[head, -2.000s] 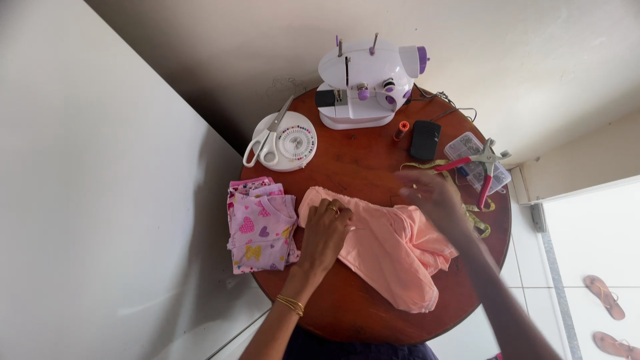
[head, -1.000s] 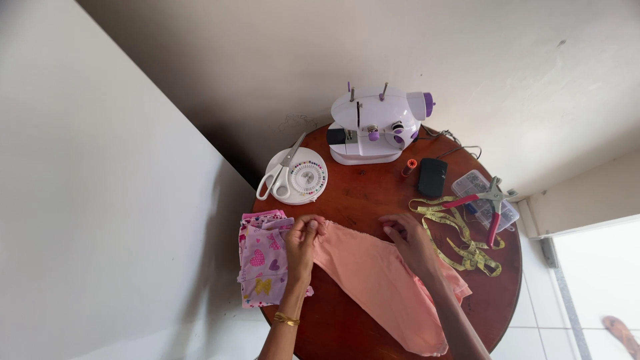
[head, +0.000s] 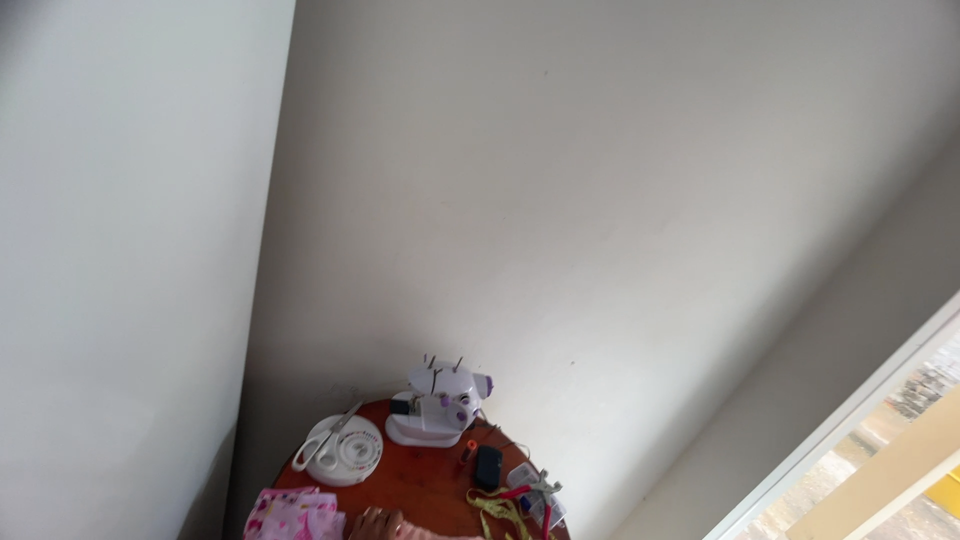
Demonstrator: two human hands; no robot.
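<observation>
At the bottom edge of the head view, my left hand (head: 376,523) is partly cut off by the frame, with its fingers at the end of the peach cloth (head: 424,532). Only a strip of that cloth shows; whether the fingers grip it is hidden. My right hand is out of view. Folded pink printed fabric (head: 294,514) lies left of my left hand. Beyond the hand stands a white and purple mini sewing machine (head: 435,411). White-handled scissors (head: 328,444) rest on a round white pin case (head: 360,454).
The round wooden table (head: 420,484) also bears an orange thread spool (head: 469,451), a black box-shaped object (head: 488,466), a yellow tape measure (head: 499,510) and red-handled pliers (head: 541,491) over a clear plastic box (head: 523,474). A pale wall (head: 562,225) rises behind.
The view has tilted up strongly, so most of the peach cloth and my right hand, both visible a second ago, are out of frame.
</observation>
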